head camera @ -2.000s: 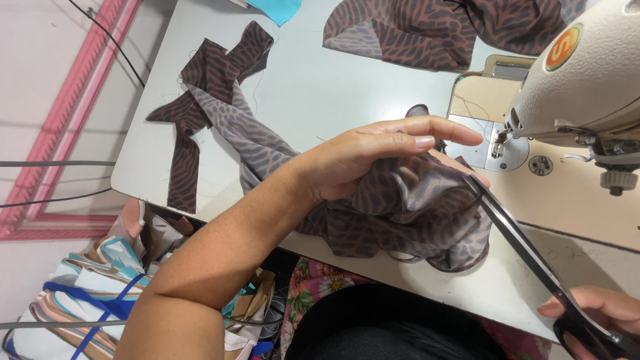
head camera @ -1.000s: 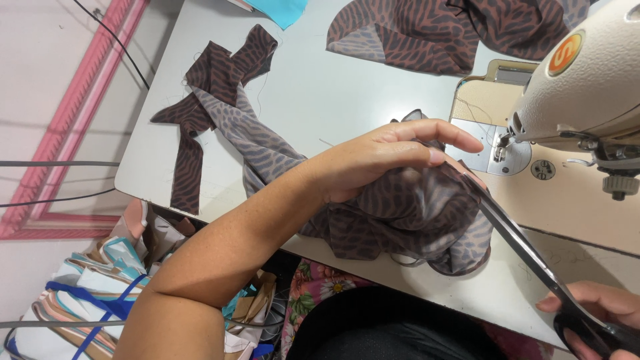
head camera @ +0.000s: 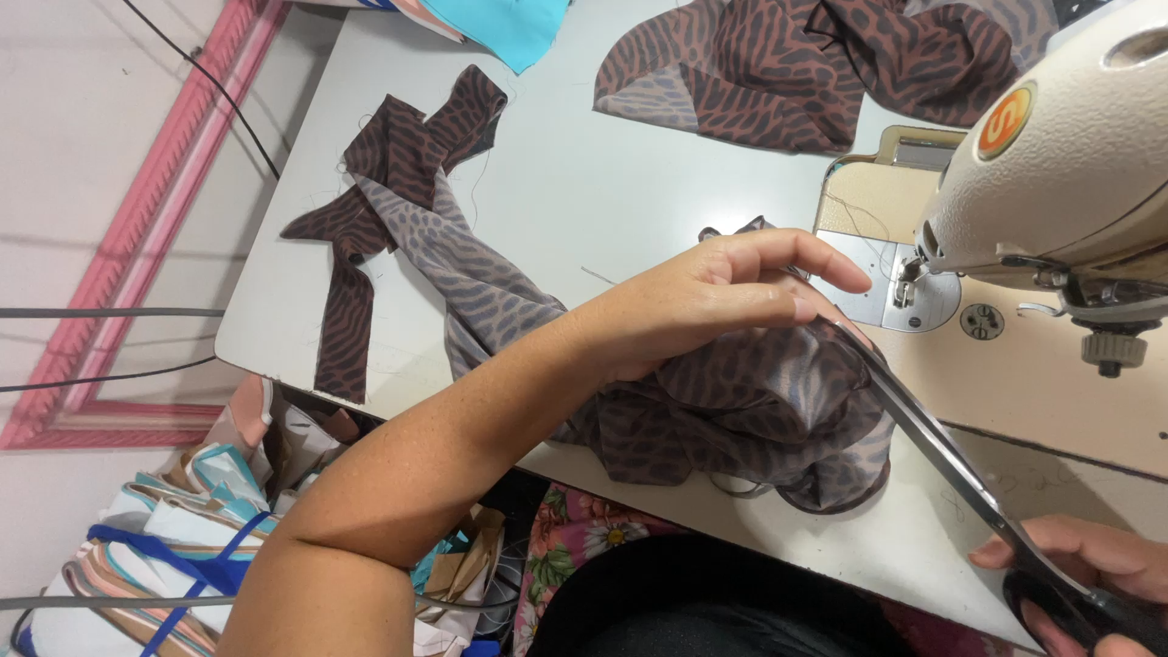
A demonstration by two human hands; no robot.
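My left hand (head camera: 730,287) pinches the upper edge of a bunched brown animal-print fabric (head camera: 748,392) on the white sewing table, just left of the needle plate. My right hand (head camera: 1077,566), at the lower right, has its fingers in the black handles of long metal scissors (head camera: 931,447). The blades point up and left, with their tips at the fabric by my left fingertips; they look nearly closed. The sewing machine head (head camera: 1058,173) stands to the right, its presser foot (head camera: 903,287) beside my left fingers. A paler length of the fabric runs to the upper left.
Dark print strips (head camera: 351,319) lie at the table's left side. More printed fabric (head camera: 776,82) is behind, with a turquoise cloth (head camera: 506,27) at the top edge. A heap of cloth scraps (head camera: 164,557) sits below the table at left, near a pink frame (head camera: 137,237) and cables.
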